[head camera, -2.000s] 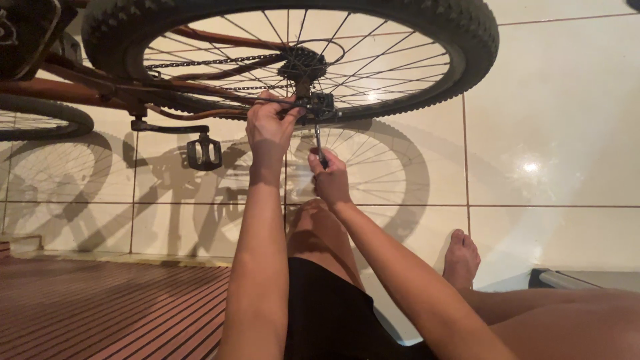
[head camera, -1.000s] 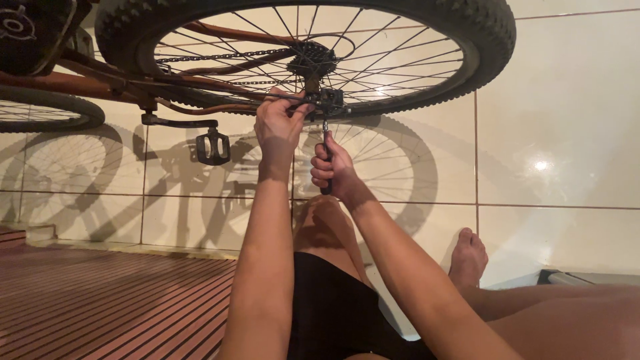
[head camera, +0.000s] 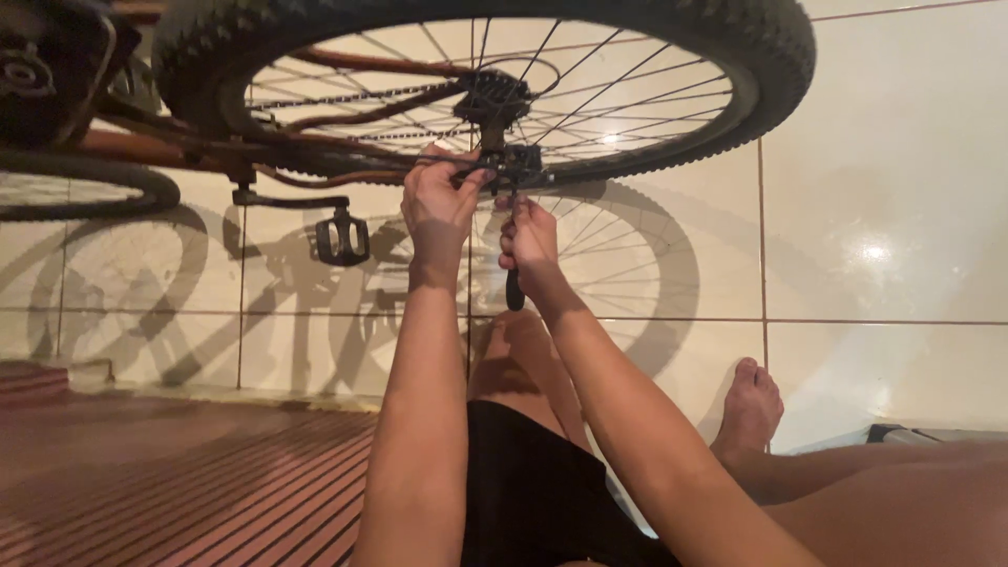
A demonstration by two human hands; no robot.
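Observation:
A bicycle's rear wheel (head camera: 776,102) fills the top of the head view, with its sprocket cassette (head camera: 494,94) at the hub. Below the hub is a dark brake or derailleur part (head camera: 523,161). My left hand (head camera: 442,193) is at the left side of this part, thumb and fingers closed on a thin piece there, perhaps a cable or its fitting; which one I cannot tell. My right hand (head camera: 529,236) grips a hand tool with a black handle (head camera: 515,290), likely a screwdriver, upright in the view. Its tip meets the underside of the part and is partly hidden by my fingers.
A pedal on its crank (head camera: 342,236) and the orange-brown frame (head camera: 150,150) lie to the left, with another wheel (head camera: 157,193) at the far left edge. Light floor tiles (head camera: 882,236) carry the bicycle's shadow. A ribbed reddish surface (head camera: 236,488) is at lower left, my bare foot (head camera: 748,405) at right.
My right hand has moved up along the tool, toward the part by the hub, and more of the black handle shows below it. My left hand stays at the same place on the bicycle.

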